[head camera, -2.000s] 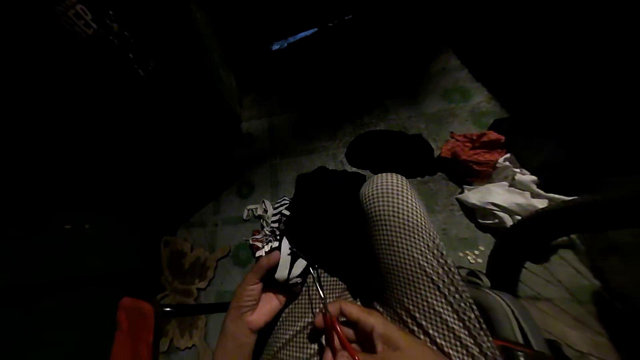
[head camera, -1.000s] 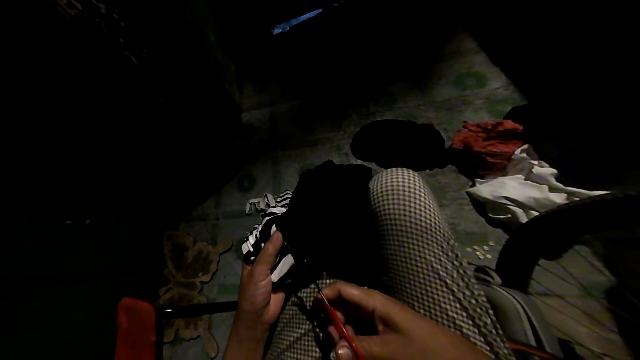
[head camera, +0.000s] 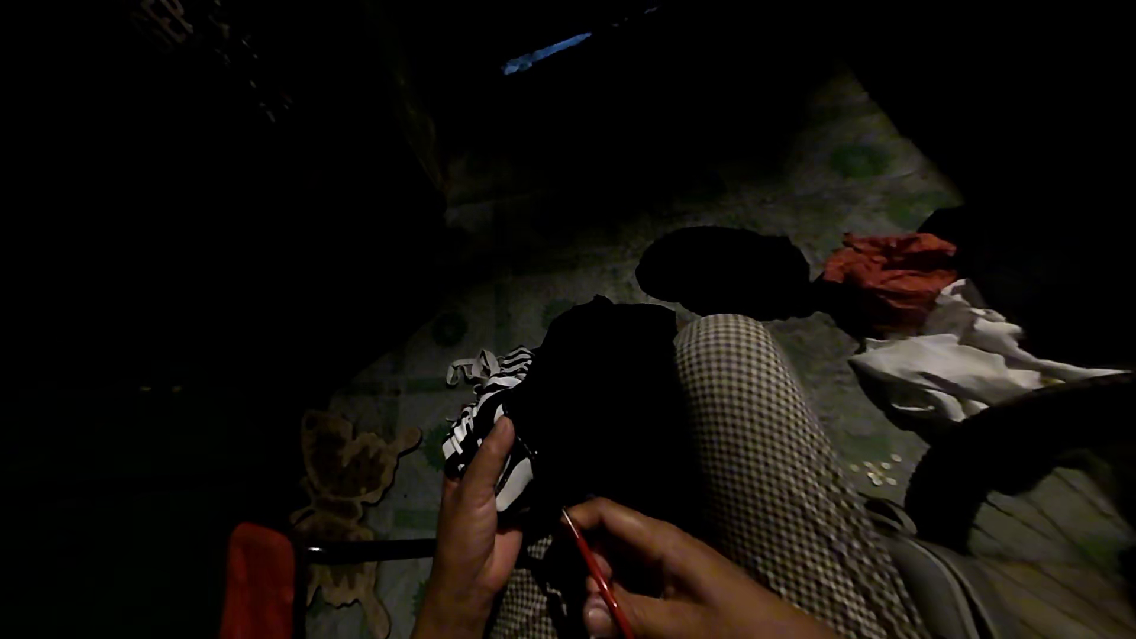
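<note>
My left hand [head camera: 479, 532] holds black-and-white striped fabric [head camera: 493, 408], its thumb laid over the cloth. Black cloth [head camera: 612, 399] joins or lies against it and drapes over my lap, beside a knee in checked trousers [head camera: 754, 399]. In my right hand [head camera: 657, 559] is a slim red-handled tool [head camera: 596, 568] with a thin metal tip, pointing up toward the fabric. It looked like scissors or snips in the earlier view; its blades are hard to make out now. Deep shadow hides where the tip ends.
A bicycle wheel [head camera: 941, 453] stands at the right, near white cloth [head camera: 950, 364], crumpled orange-red cloth [head camera: 892, 271] and a dark round thing [head camera: 723, 271] on the floor. Several small pale pieces [head camera: 877, 470] lie nearby. At left are a butterfly-shaped mat [head camera: 342, 470] and a red padded part [head camera: 257, 577] on a black bar.
Two seconds ago the tool's metal part reached up to the striped fabric; its tip now sits lower, by my right fingers. My left thumb has shifted up over the cloth.
</note>
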